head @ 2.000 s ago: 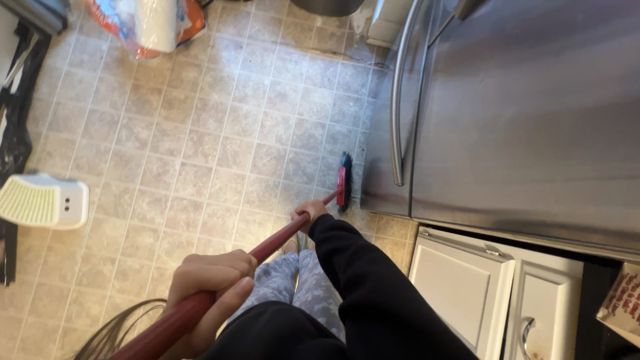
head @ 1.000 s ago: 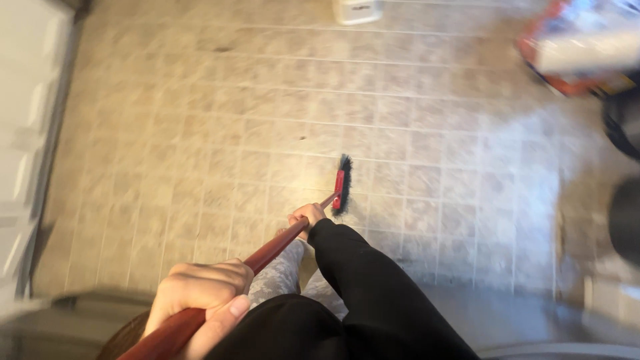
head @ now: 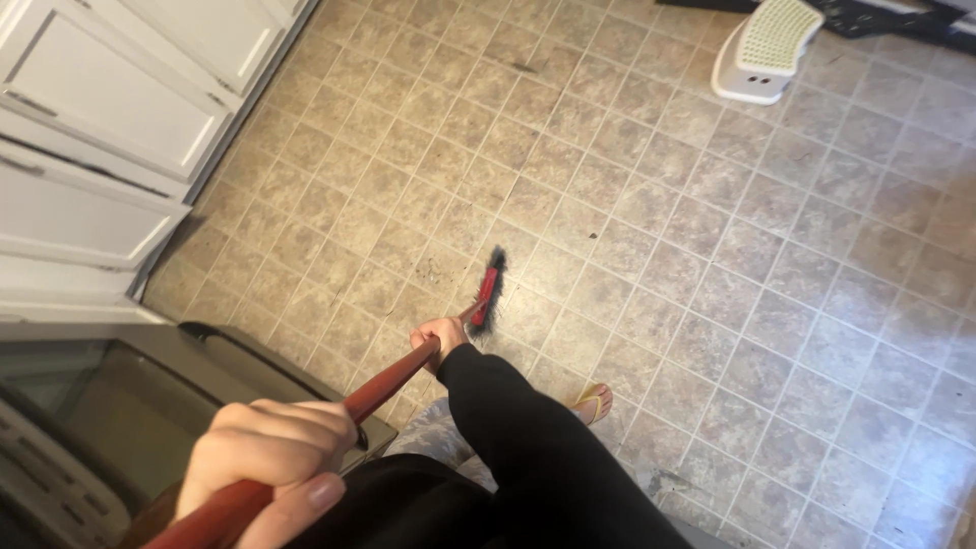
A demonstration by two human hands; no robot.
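Note:
My left hand (head: 267, 457) is closed around the upper part of a red broom handle (head: 385, 387) at the lower left. Farther down the handle, close to the broom head, my right hand (head: 441, 339) grips it; a black sleeve covers that arm. The red broom head (head: 486, 296) with dark bristles rests on the tiled floor (head: 640, 229) just beyond my right hand. Left of the bristles lies a scatter of small dark crumbs (head: 435, 268), and a separate dark bit (head: 593, 235) is to the right.
White cabinets (head: 114, 84) line the left side, above an oven door (head: 152, 412) at lower left. A white step stool (head: 770, 57) with a pale green top stands at upper right. My foot in a yellow flip-flop (head: 595, 402) is below the broom head.
The view has swung round from the refrigerator to the cabinets and oven. Both hands have kept their hold on the broom handle throughout.

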